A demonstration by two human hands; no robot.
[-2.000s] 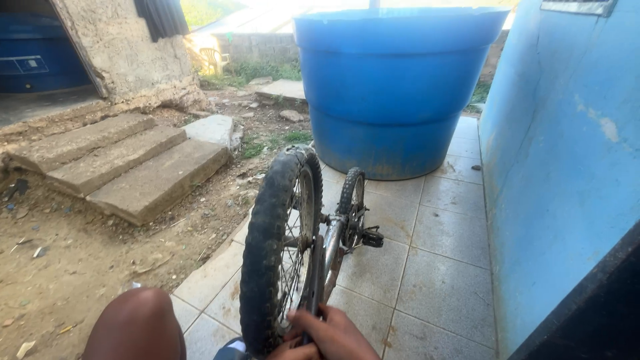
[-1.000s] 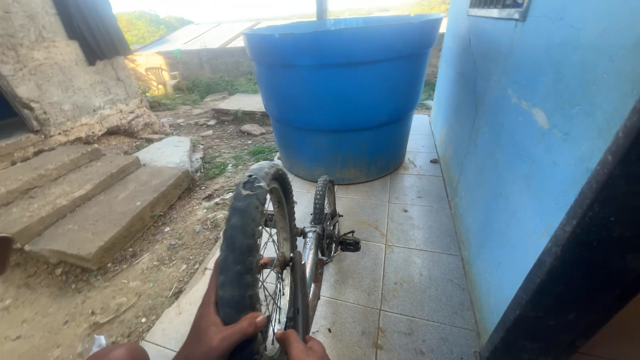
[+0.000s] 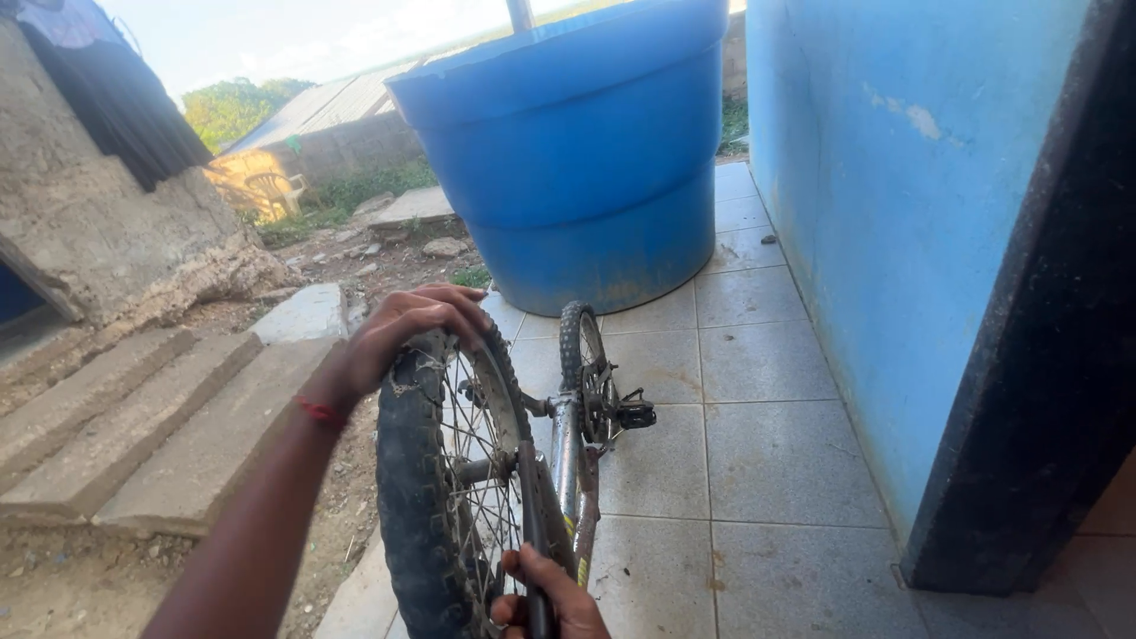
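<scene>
A bicycle lies ahead of me, its near wheel's knobby tire (image 3: pixel 413 497) large at the lower centre. My left hand (image 3: pixel 422 328), with a red band at the wrist, rests over the top of that tire, fingers bent across it. At the bottom edge my right hand (image 3: pixel 546 595) is closed around a dark fork leg (image 3: pixel 534 506) beside the spokes. Beyond are the silvery frame tube (image 3: pixel 565 444), a black pedal (image 3: pixel 636 414) and the smaller-looking far wheel (image 3: pixel 577 342). The lower parts of my right hand are cut off by the view.
A big blue plastic tank (image 3: pixel 586 169) stands on the tiled floor (image 3: pixel 763 461) behind the bicycle. A light blue wall (image 3: pixel 887 177) with a dark edge runs along the right. Concrete steps (image 3: pixel 195 435) and rocky dirt lie on the left, with a plastic chair (image 3: pixel 277 191) farther back.
My left hand has moved from the tire's lower near side up to its top. My right hand stays at the fork. The view has tilted.
</scene>
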